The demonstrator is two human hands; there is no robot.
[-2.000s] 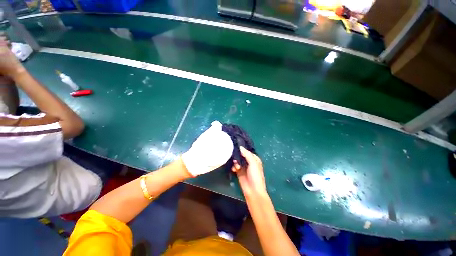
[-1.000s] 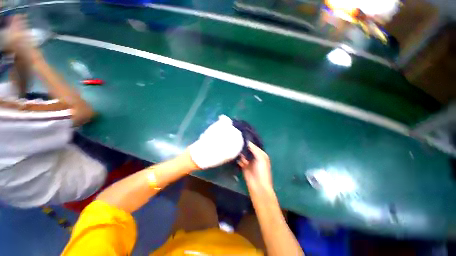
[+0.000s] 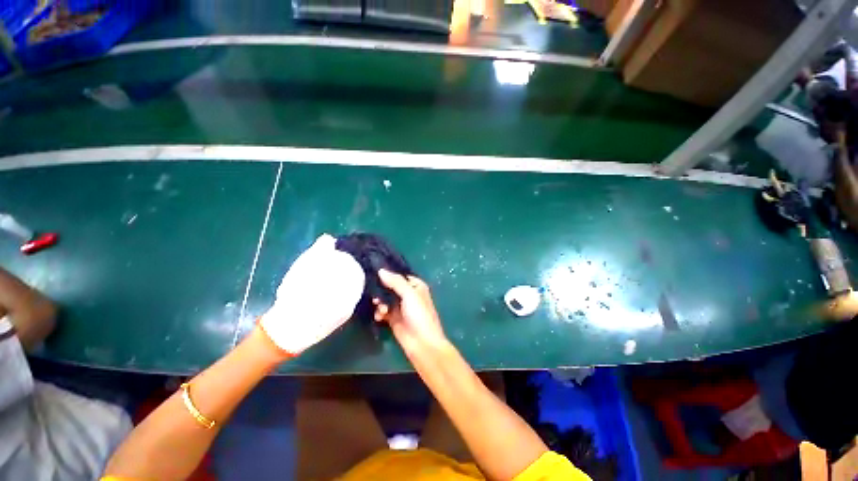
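A black shaggy piece (image 3: 378, 268) is held between my hands over the green bench (image 3: 452, 333), near its front edge. My left hand (image 3: 317, 293), in a white glove, closes around the left side of the piece. My bare right hand (image 3: 408, 308) pinches its right side with thumb and fingers. The glove and fingers hide part of the piece. A small white bottle (image 3: 523, 301) lies to the right on the bench, by whitish, speckled marks.
A red-capped item (image 3: 39, 243) lies at far left by a neighbour's arm (image 3: 26, 305). A blue tote (image 3: 610, 413) with black pieces sits below the bench edge, beside a red stool (image 3: 710, 423). Black pieces (image 3: 786, 207) and another person's arm are at far right. A grey post (image 3: 743, 103) rises behind.
The view has swung to the right, bringing the blue tote, red stool and right-hand neighbour into sight. Both hands keep hold of the black piece.
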